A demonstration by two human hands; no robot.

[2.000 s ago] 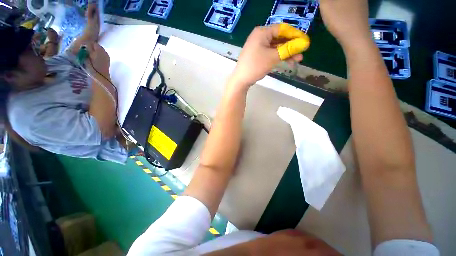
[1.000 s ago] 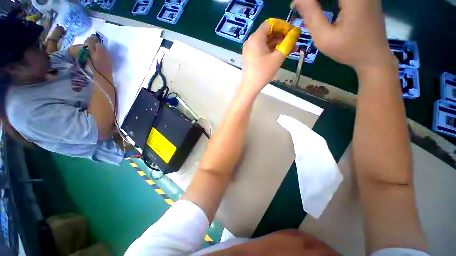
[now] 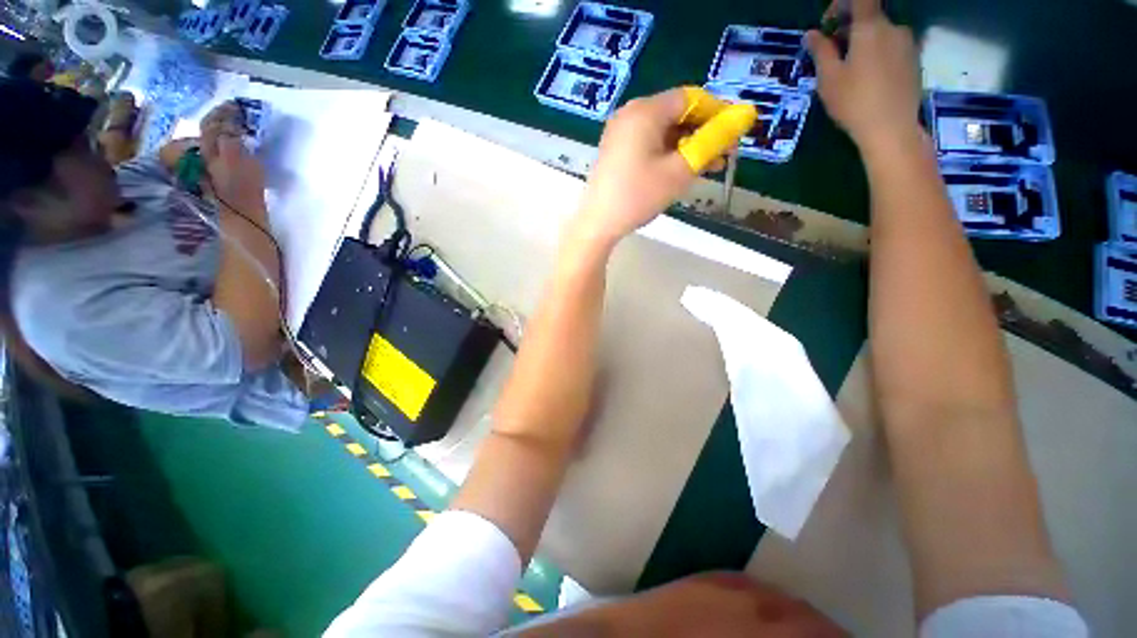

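My left hand [image 3: 648,162], with yellow finger cots, is at the belt's near edge, its fingers curled together. A thin greyish stick [image 3: 731,185] stands out just below the fingertips; I cannot tell whether the hand holds it. My right hand [image 3: 867,81] is over the belt, pinching a small dark greenish item [image 3: 838,21] at the top of the view. Between the hands lies an open pair of light-blue cases [image 3: 758,60] with black and silver parts inside. The left fingers partly cover the lower case.
More open blue cases [image 3: 995,127] lie along the dark green belt. A black box with a yellow label [image 3: 402,376], dark-handled pliers [image 3: 384,203] and a loose white sheet [image 3: 786,405] are on the bench. Another person [image 3: 137,287] sits at the left, holding a green tool.
The right hand, open over the case pair a second ago, has moved up and pinches the small item. The left hand has lowered slightly. The cases beside the hands are more exposed.
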